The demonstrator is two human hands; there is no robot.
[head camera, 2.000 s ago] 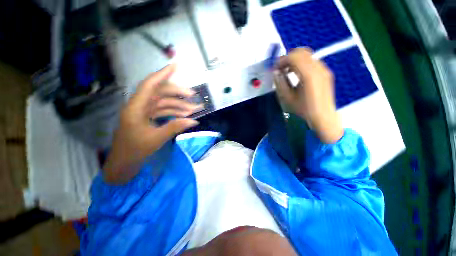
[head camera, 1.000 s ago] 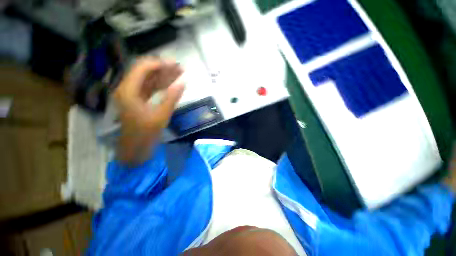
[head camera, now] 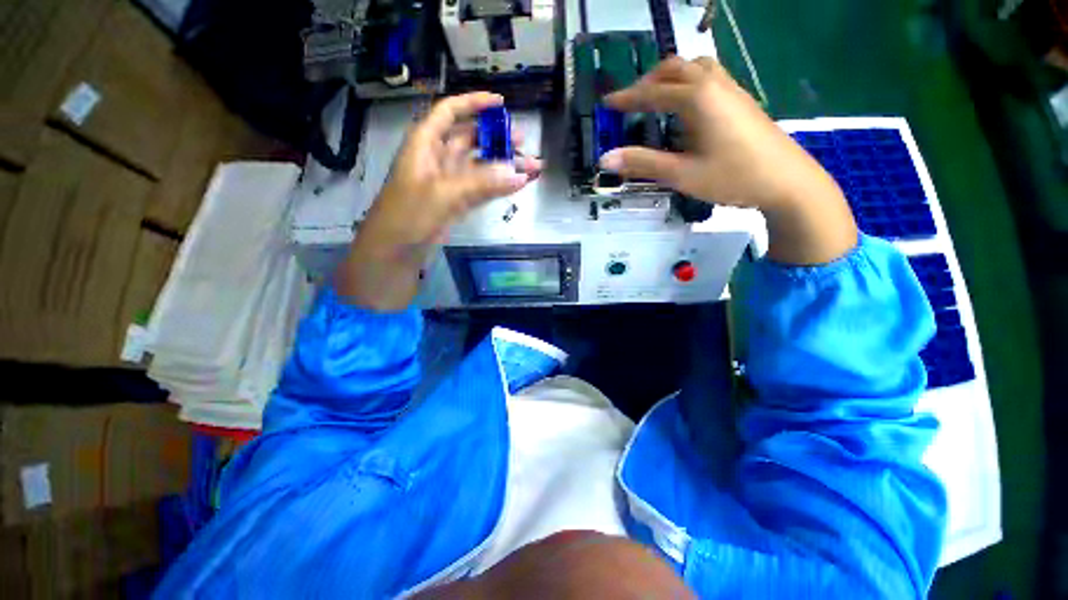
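Observation:
My left hand [head camera: 439, 176] holds a dark blue housing [head camera: 494, 134] upright between thumb and fingers above the white machine top [head camera: 398, 141]. My right hand [head camera: 703, 147] has its thumb and fingers on another blue housing [head camera: 608, 129] at the dark right fixture [head camera: 638, 70]. Whether that housing sits in the fixture or is lifted a little, I cannot tell. The red end of a small tool [head camera: 528, 165] shows beside my left fingertips.
The front panel has a touchscreen [head camera: 515, 275], a green button [head camera: 616, 268] and a red push button [head camera: 684, 271]. The white tray [head camera: 954, 469] with blocks of blue housings lies at right. Empty white trays [head camera: 234, 281] are stacked at left, beside brown cartons [head camera: 70, 223].
The view has shifted, showing more of the machine. My right hand has come from the far right edge to the right fixture. My left hand now holds a blue housing near the machine's middle.

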